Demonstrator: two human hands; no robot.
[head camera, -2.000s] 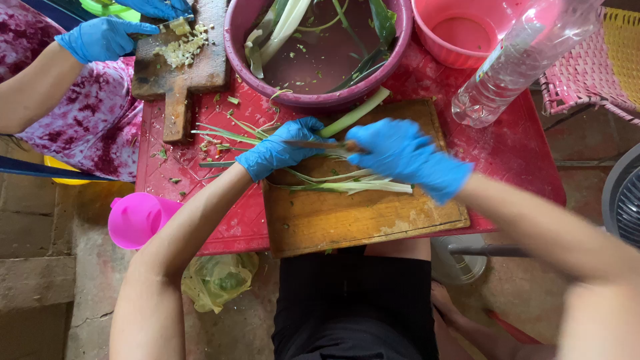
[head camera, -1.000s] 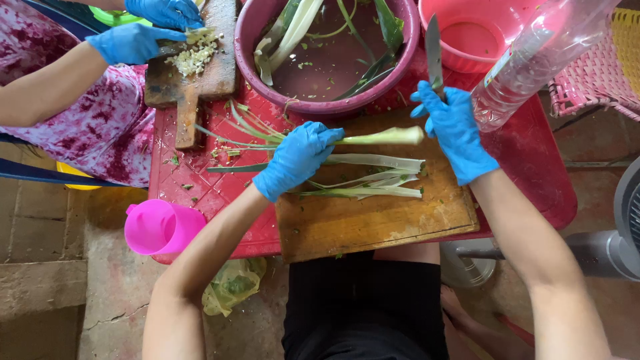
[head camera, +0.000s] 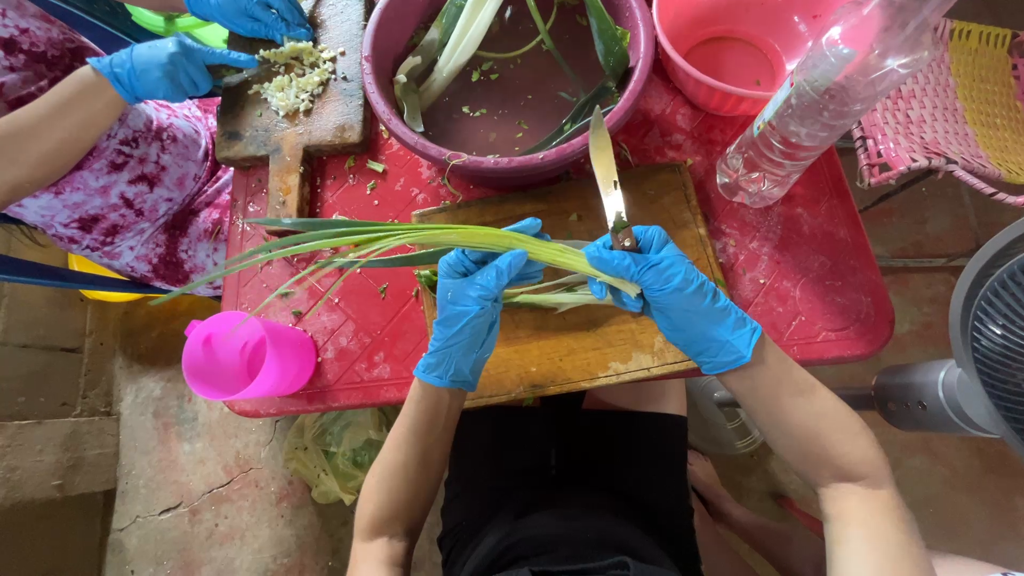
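A bundle of long green leek leaves (head camera: 384, 238) stretches over the table, gripped around its middle by my left hand (head camera: 484, 296) in a blue glove. My right hand (head camera: 668, 288), gloved too, pinches the pale end of the bundle and also holds a knife (head camera: 606, 168) by its handle, blade pointing away from me. Beneath both hands lies a wooden cutting board (head camera: 576, 352), with more pale leek pieces (head camera: 552, 298) on it, partly hidden. Behind the board stands a purple basin (head camera: 512, 168) holding water and leek stalks (head camera: 464, 48).
At the upper left, a co-worker's gloved hands (head camera: 168, 68) work over chopped pieces (head camera: 296, 76) on a paddle board (head camera: 240, 136). A pink cup (head camera: 248, 356) stands at the red table's (head camera: 800, 296) left edge. A plastic bottle (head camera: 788, 132) and red basin (head camera: 720, 96) are at right, a fan (head camera: 992, 320) beyond.
My right hand has come in from the right to the pale end of the leek, knife still in it. The leek bundle is now lifted and held by both hands; a second ago only my left held it.
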